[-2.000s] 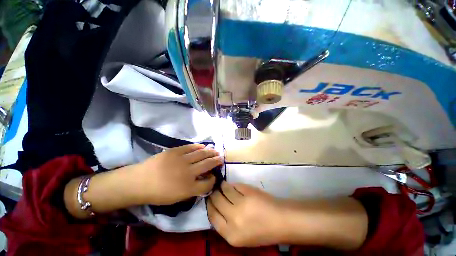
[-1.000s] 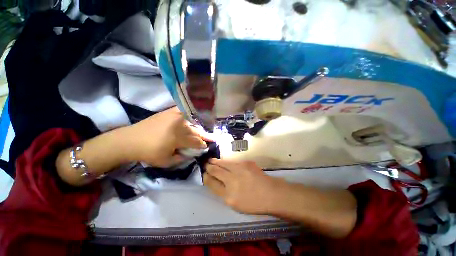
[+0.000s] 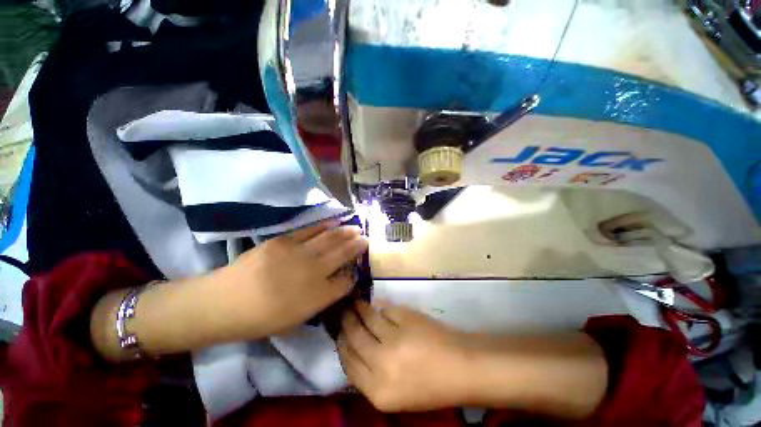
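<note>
The white and black striped garment (image 3: 242,179) lies left of the needle and hangs over the table's front edge. My left hand (image 3: 296,271) lies flat on it, fingertips beside the bright needle area (image 3: 367,213). My right hand (image 3: 396,354) is just in front, its fingertips pinching a dark fabric edge (image 3: 360,288) that runs up to the needle. The presser foot is lost in the glare. The white and blue JACK sewing machine (image 3: 534,158) stands above and right of my hands.
Red-handled scissors (image 3: 697,304) lie at the right of the machine bed. The cream tension knob (image 3: 440,165) and a lower knurled screw (image 3: 399,231) stick out from the head. Black fabric (image 3: 75,150) spreads at the far left. Grey and dark cloth lies at the lower right.
The striped fabric is spread flatter left of the needle and now covers part of the front edge. My left hand has moved from a bunched grip to lying flatter. My right hand is lower.
</note>
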